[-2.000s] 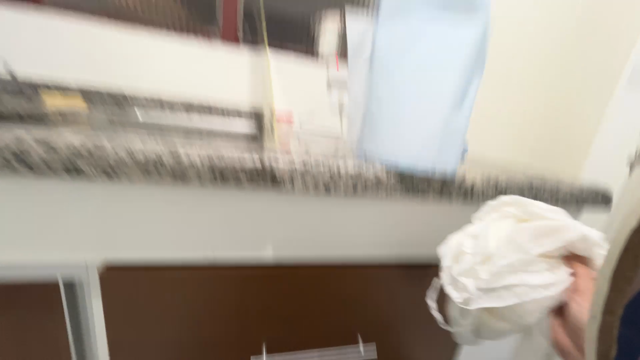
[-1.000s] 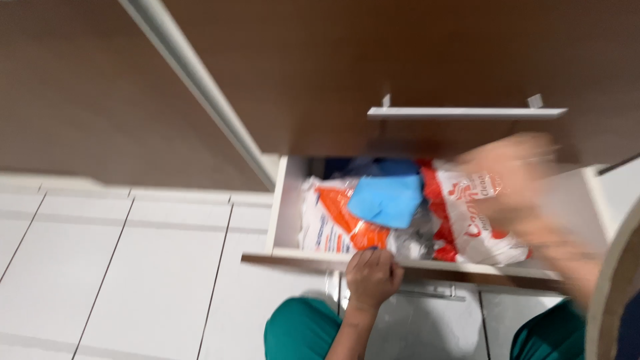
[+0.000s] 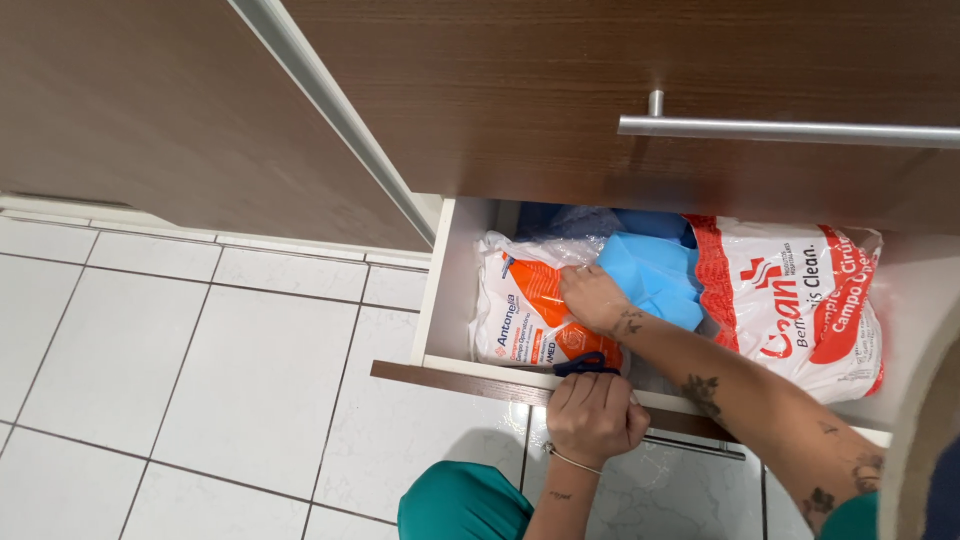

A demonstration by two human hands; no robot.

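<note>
My left hand (image 3: 598, 416) is closed over the front edge of the open drawer (image 3: 465, 379). Inside the drawer, my right hand (image 3: 596, 298) rests on an orange and white plastic package of surgical compresses (image 3: 517, 307); its fingertips lie at the package's upper right, and whether they grip it I cannot tell. Dark blue scissors handles (image 3: 586, 364) show just above my left hand. Right of my right hand lies a folded light blue cloth (image 3: 652, 274). A red and white plastic package (image 3: 787, 300) fills the drawer's right part. Darker blue material (image 3: 577, 219) lies at the back.
A brown cabinet front (image 3: 525, 97) with a metal bar handle (image 3: 787, 131) rises above the open drawer. Another brown panel (image 3: 150, 112) stands at the left. White floor tiles (image 3: 247, 390) lie below. My knee in green cloth (image 3: 461, 502) is near the drawer front.
The view has swung down from a counter to the drawer. My right hand has moved left, from over the red and white package to the orange and white one. My left hand stays on the drawer edge.
</note>
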